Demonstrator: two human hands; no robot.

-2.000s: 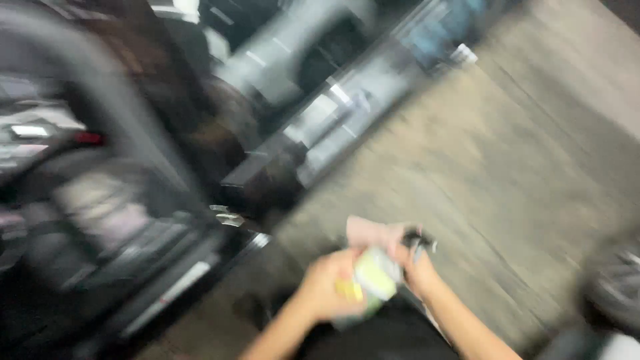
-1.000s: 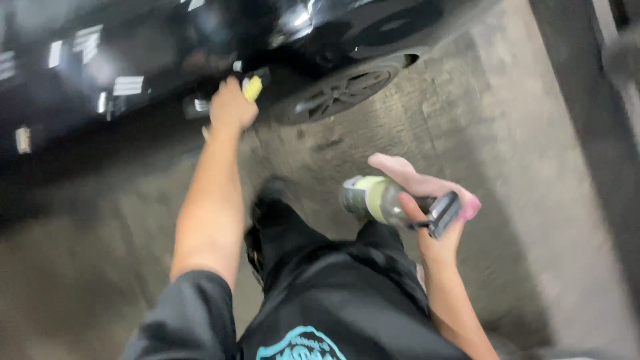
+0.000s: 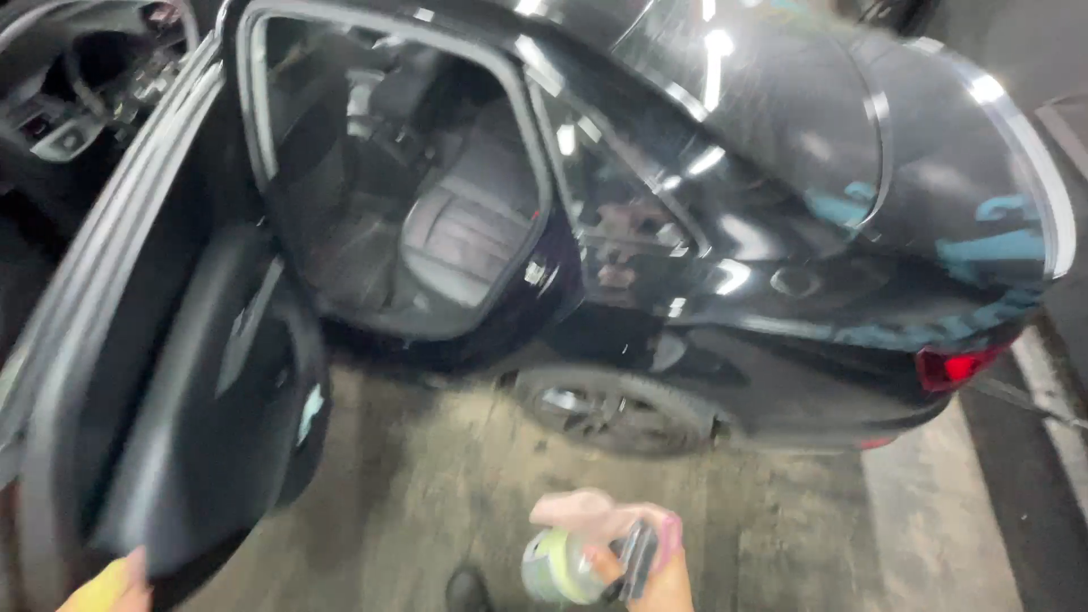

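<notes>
My right hand (image 3: 646,565) grips a clear spray bottle (image 3: 557,565) with a yellow-green label and a dark trigger head, plus a pale pink cloth (image 3: 586,510) draped over the hand. The bottle lies tilted above the floor, below the car's rear wheel. My left hand (image 3: 132,586) shows only in part at the bottom left corner, with a yellow cloth or pad (image 3: 95,588) in it, beside the lower edge of the open rear door (image 3: 229,408). Beyond the door stands the black car (image 3: 765,374).
The rear doorway shows a dark seat (image 3: 467,229). The rear wheel (image 3: 620,416) is close ahead of the right hand, and a red tail light (image 3: 956,365) is at the right. The front of the cabin with a steering wheel (image 3: 81,76) shows top left. My shoe (image 3: 467,586) rests on the concrete floor.
The rear door now stands open, with my left hand near its edge; a second ago that hand was at the car's dark side. The bottle and pink cloth remain in my right hand. The view has swung.
</notes>
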